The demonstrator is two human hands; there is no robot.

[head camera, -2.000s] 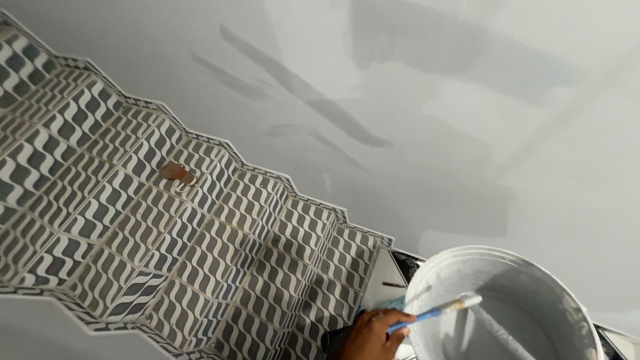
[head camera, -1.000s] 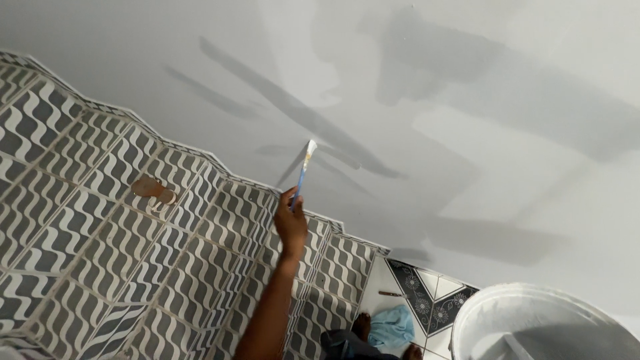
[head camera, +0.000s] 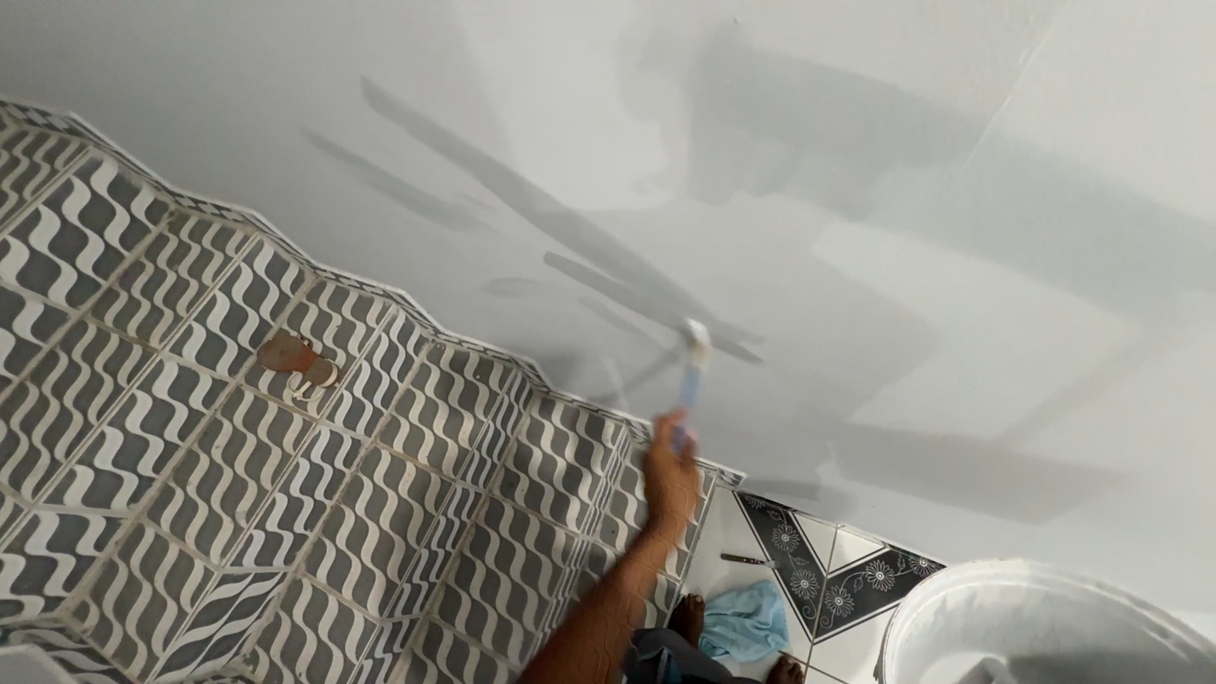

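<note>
My left hand (head camera: 671,465) is closed around the blue handle of a paintbrush (head camera: 696,366). The brush points upward in the view, its whitish bristles at the grey wall (head camera: 532,95), beside the lower part of a straight darker stroke (head camera: 617,290). A longer dark streak runs just above that stroke, and other darker patches mark the wall. At the lower right is a white bucket (head camera: 1026,579), cut off by the frame, with pale material on its inner wall. My right hand is out of sight.
Patterned tiled stairs (head camera: 399,408) fill the left side, with a stepped tile border (head camera: 323,271) along the wall. A brown sandal (head camera: 296,359) lies on one step. Near my feet are a light blue cloth (head camera: 746,619) and a thin dark-handled tool (head camera: 746,560) on the floor.
My left hand has brought the brush from over the bucket to the wall, then moved it rightward and down along the wall. A longer dark stroke now shows beside the brush.
</note>
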